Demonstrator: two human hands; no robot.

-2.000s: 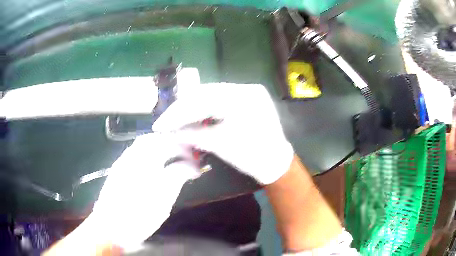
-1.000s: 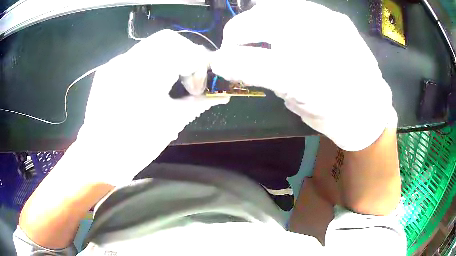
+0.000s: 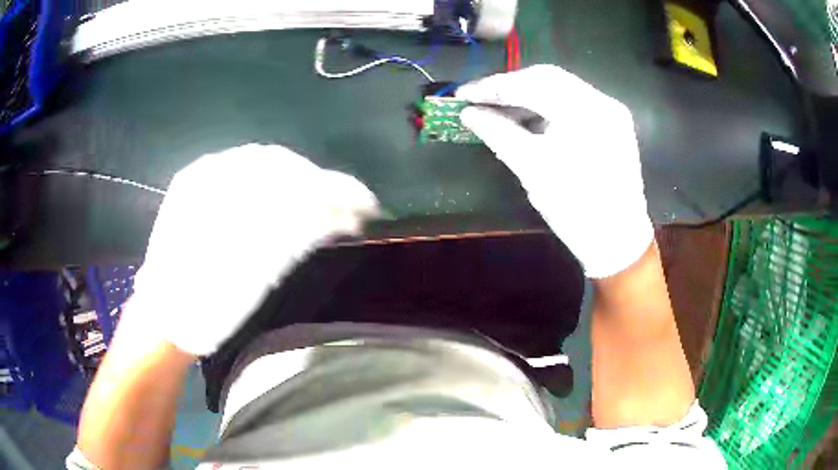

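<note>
The green circuit board lies face up near the middle of the dark green mat. My gloved right hand grips its right end between thumb and fingers. Blue lead wires and a red lead run behind the board near the lamp body. A white lead wire loops to the left of them. My gloved left hand is near the mat's front edge, away from the board, its fingers curled and blurred. Thin solder wire runs into it from the left; its end is hidden.
The yellow tip-cleaning sponge is at the back right. A black holder stands at the mat's right edge, with a cord below it. A green basket is at the lower right. Blue crates stand at the lower left and upper left.
My left hand has moved down and left, away from the board. The board, earlier edge-on between both hands, now shows its green face farther back, with only my right hand on it.
</note>
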